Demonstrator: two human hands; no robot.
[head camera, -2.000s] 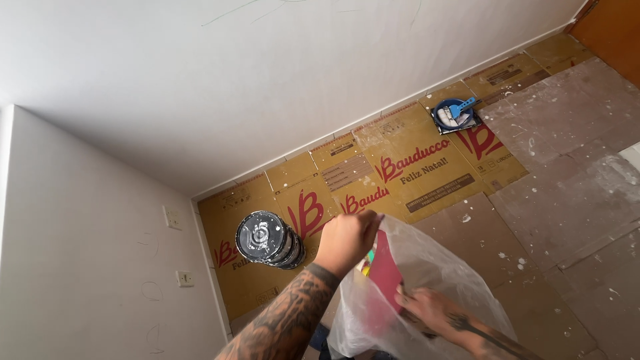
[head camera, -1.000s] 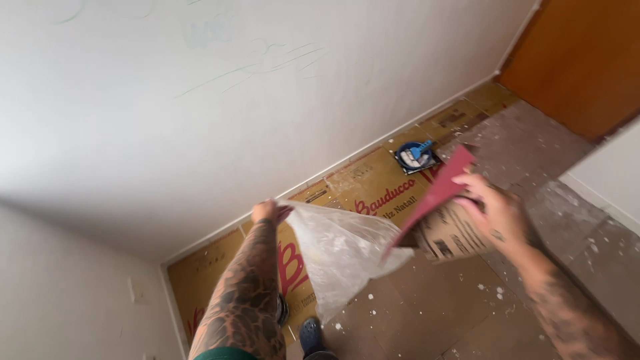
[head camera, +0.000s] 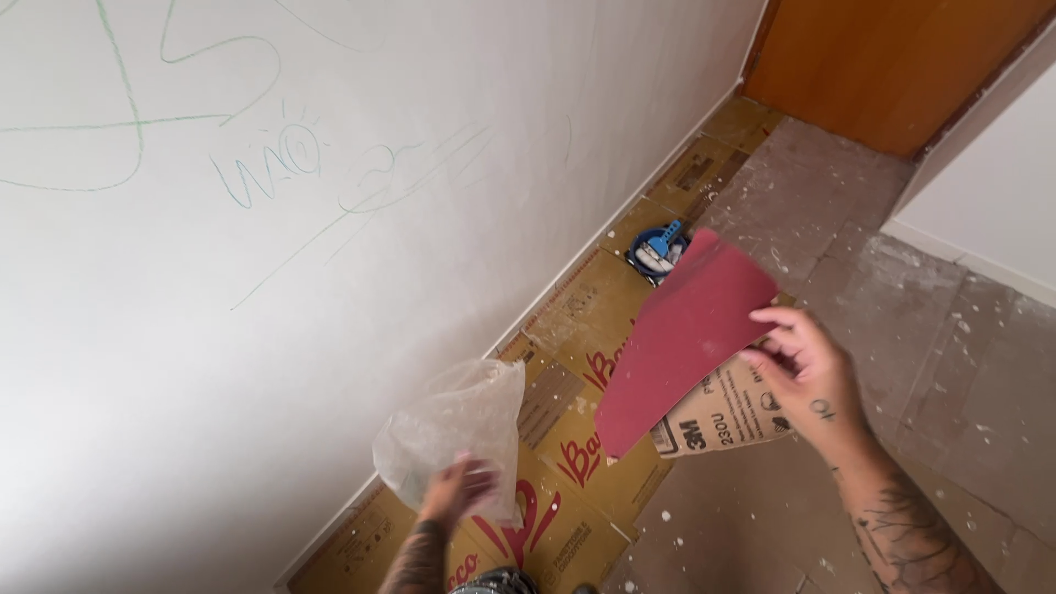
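Note:
A folded sheet of red 3M sandpaper (head camera: 693, 330) is pinched at its right edge between the thumb and fingers of my right hand (head camera: 804, 371); its brown printed backing shows underneath. My left hand (head camera: 462, 487) is low in the view, blurred, with its fingers spread in front of a translucent plastic bag (head camera: 454, 421). The bag is puffed out near the foot of the wall; whether the hand grips it cannot be told.
Flattened cardboard (head camera: 569, 528) lines the floor along the white wall (head camera: 313, 272), which bears scribbles. A blue container with a blue-handled tool (head camera: 660, 243) sits by the baseboard. At the bottom edge is a paint-spattered bucket (head camera: 499, 582). A wooden door (head camera: 899, 66) stands at upper right.
The sandpaper, partly inside the bag two seconds ago, is out and apart from it in my right hand. My left hand no longer holds the bag stretched beside the sandpaper. The view has swung.

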